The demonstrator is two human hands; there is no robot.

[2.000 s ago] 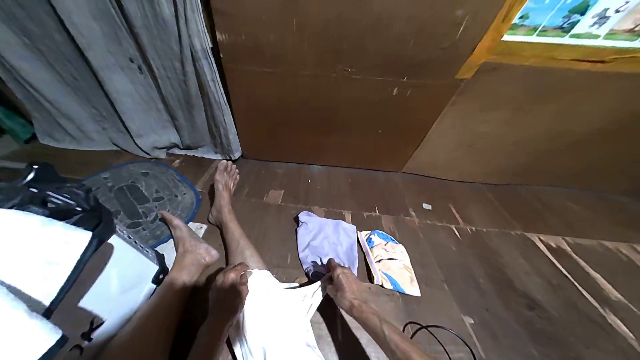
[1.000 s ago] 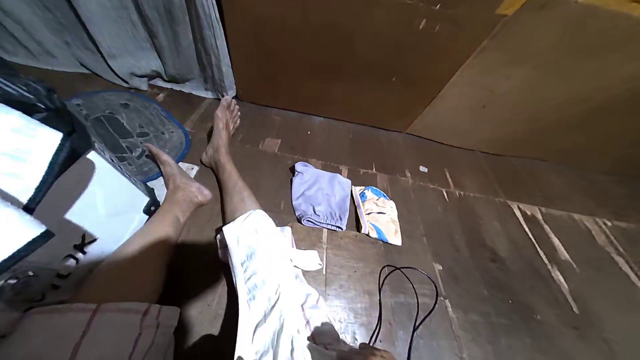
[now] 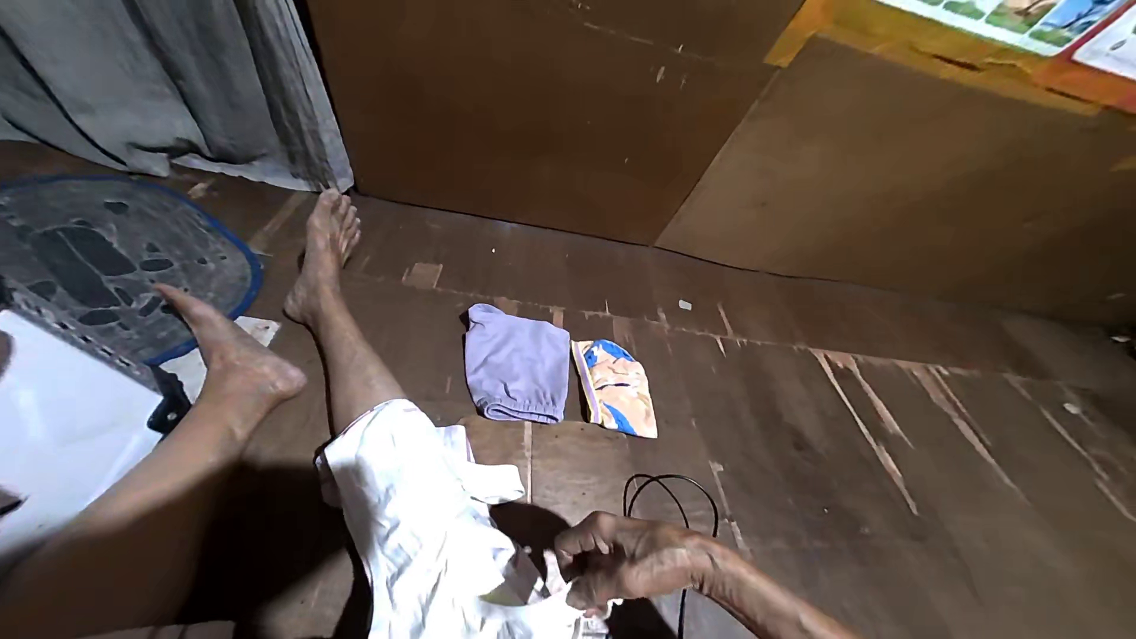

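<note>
A white cloth garment [image 3: 426, 524] lies draped over my outstretched leg at the bottom centre. My right hand [image 3: 626, 559] pinches its edge at the lower right of the cloth, fingers curled round the fabric. My left hand is out of the frame. Beyond the garment, a folded lavender cloth garment [image 3: 517, 364] rests flat on the floor. Just right of it lies a smaller folded peach cloth [image 3: 617, 388] with blue and white patches.
A black cable [image 3: 674, 484] loops on the worn wooden floor beside my right hand. At left are a white box [image 3: 71, 426], an oval grey mat [image 3: 115, 257] with blue edging and a grey curtain [image 3: 160, 80]. A brown panel wall [image 3: 532, 115] stands ahead.
Two seconds ago both hands held the white garment near my knee; now only my right hand shows, lower down at its edge. The garment covers more of my leg.
</note>
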